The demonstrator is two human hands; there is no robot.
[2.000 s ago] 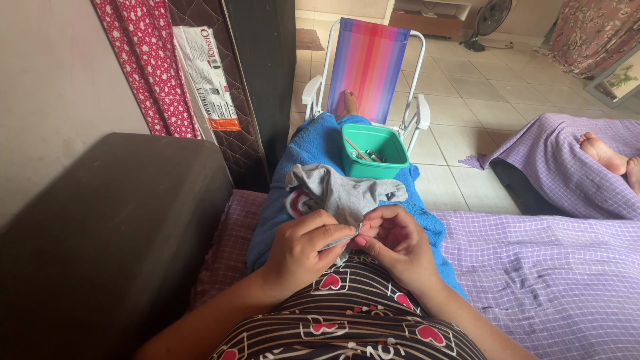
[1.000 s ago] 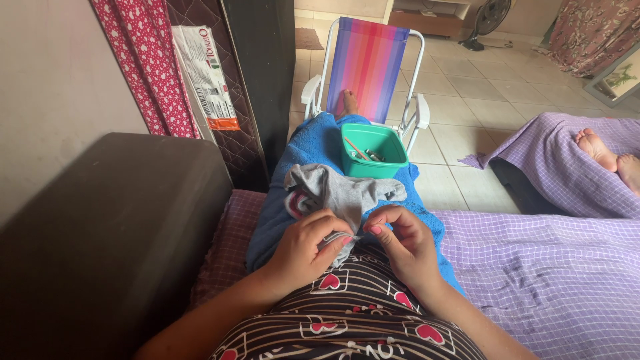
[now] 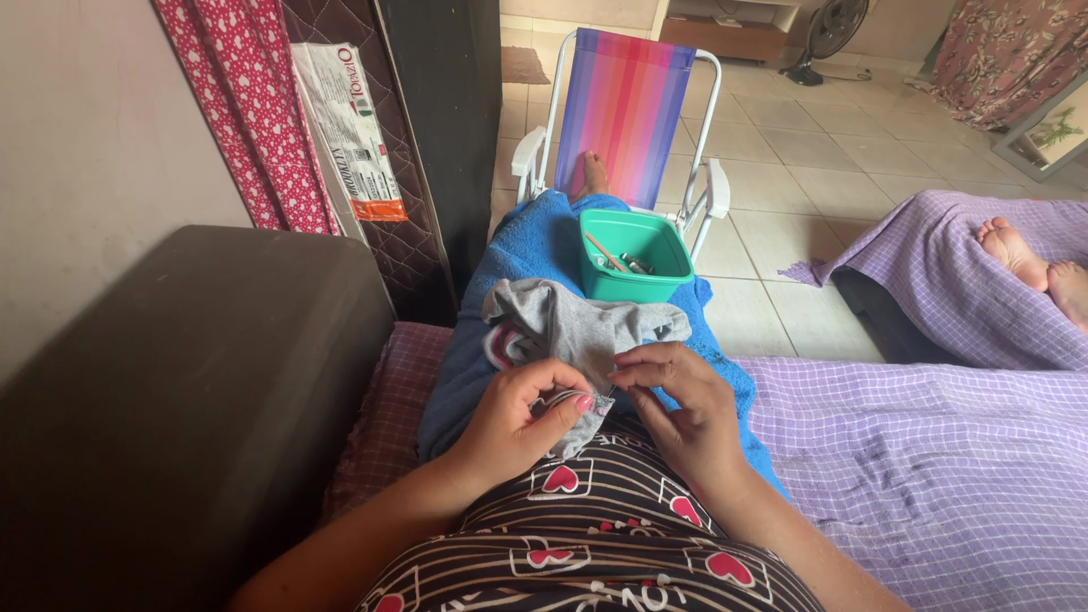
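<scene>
A grey knit garment [image 3: 586,327] lies across my lap on a blue towel [image 3: 527,246]. My left hand [image 3: 518,416] pinches a gathered edge of it between thumb and fingers. Close by on the right, my right hand [image 3: 684,404] has its thumb and fingertips near that edge; a thin dark thing, perhaps a needle, shows faintly at the fingertips, too small to be sure. Beyond the garment a green plastic tub [image 3: 637,289] rests on the towel, with an orange-pink stick and several small items inside.
A folding chair [image 3: 625,110] with striped fabric stands ahead, a bare foot on it. The dark sofa arm [image 3: 195,340] is at left, a purple checked cover [image 3: 918,450] at right. Another person's feet [image 3: 1011,255] rest on a covered seat. A fan [image 3: 829,38] stands farther back.
My right hand was close against my left at the garment's edge two seconds ago; its fingers have since moved slightly apart from it. My left hand keeps its pinch.
</scene>
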